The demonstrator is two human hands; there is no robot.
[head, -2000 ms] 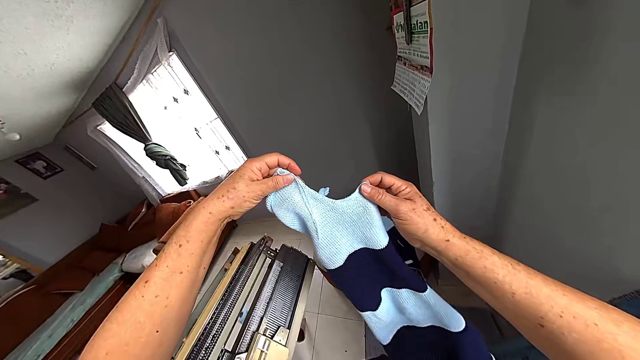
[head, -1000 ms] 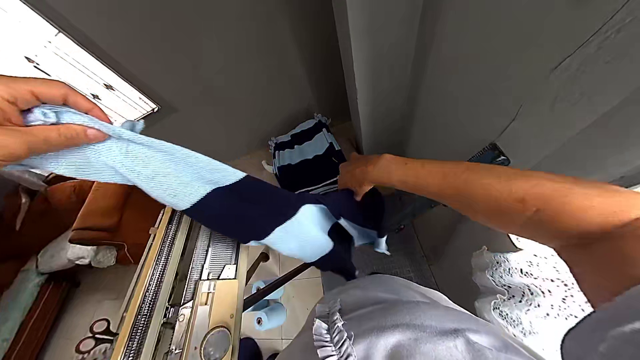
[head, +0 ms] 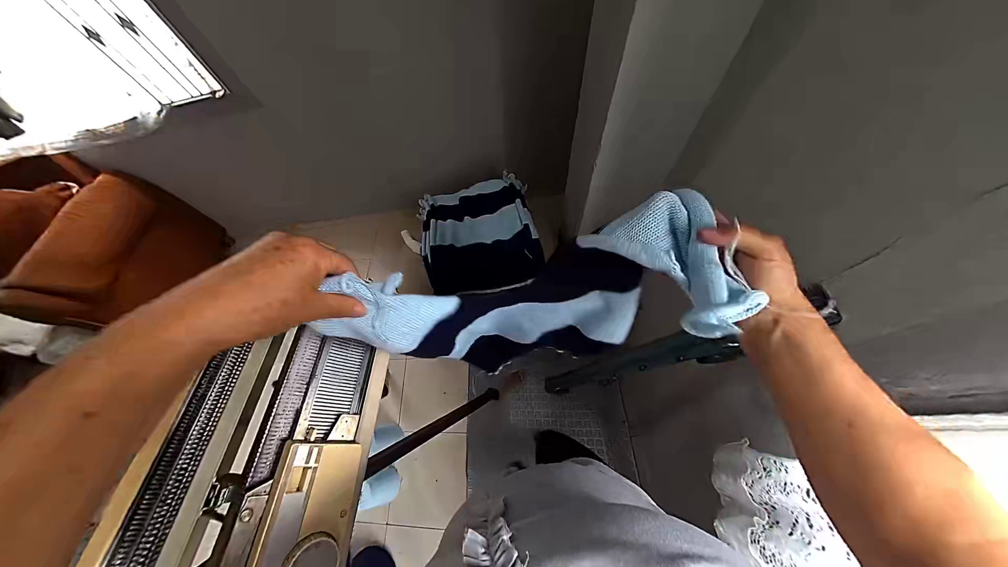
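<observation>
A knitted piece with wavy light blue and navy bands point(head: 543, 317) stretches between my two hands. My left hand point(head: 295, 283) grips its light blue left end, above the needle beds of a knitting machine point(head: 335, 386). At the other end, my right hand point(head: 752, 256) holds the light blue edge, which folds over and hangs by the wrist with a loose pale yarn. Behind the piece, a folded stack of striped knitting point(head: 480, 236) in the same colours rests low by the wall.
The machine's carriage point(head: 323, 504) is at the lower left, with light blue yarn cones point(head: 380, 488) beside it on the floor. A brown sofa point(head: 102, 236) stands left. White lace cloth point(head: 780, 504) hangs lower right. A dark bar point(head: 433, 429) slants below the knitting.
My right hand has gone from the navy part of the knitting to a light blue end, now held up at the right. My left hand still grips the other end, now over the machine.
</observation>
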